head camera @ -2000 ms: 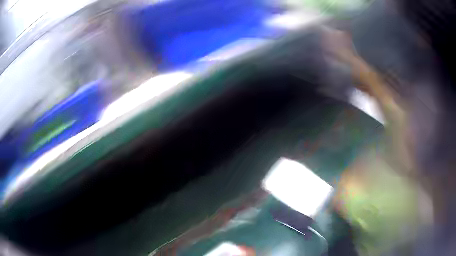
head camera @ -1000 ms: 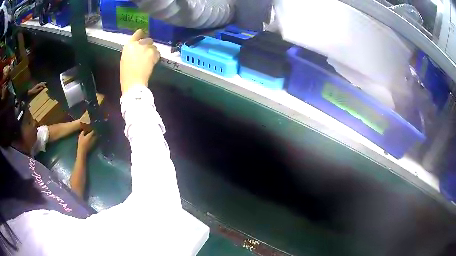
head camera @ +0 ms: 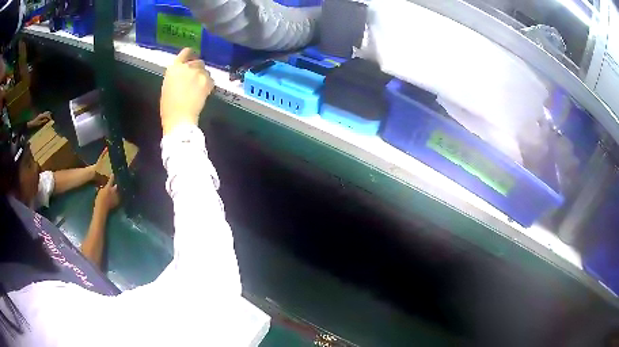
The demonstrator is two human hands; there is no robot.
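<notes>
Neither of my hands is in view. A white block-like foam tray (head camera: 255,324) lies on the green bench at the bottom, partly hidden by a neighbour's white sleeve. That neighbour's arm (head camera: 197,196) reaches up from the lower left, and the hand rests at the edge of the white-topped shelf (head camera: 360,144). I cannot see anything held in that hand. Blue bins with green labels stand on the shelf, one at the upper left (head camera: 153,27) and one at the right (head camera: 468,152). A light-blue slotted basket (head camera: 284,88) and a black tray (head camera: 356,88) stand between them.
A ribbed duct (head camera: 261,24) and cloudy white film (head camera: 441,68) hang above the shelf. A green post (head camera: 108,88) stands at the left. Behind it, another person's hands hold a small brown carton (head camera: 108,162), near more cartons (head camera: 51,146). A dark gap lies below the shelf.
From a blurred view along the bench, the view has swung left to the shelf and neighbours. Over the last second it shifted slightly, with the neighbour's hand still at the shelf edge.
</notes>
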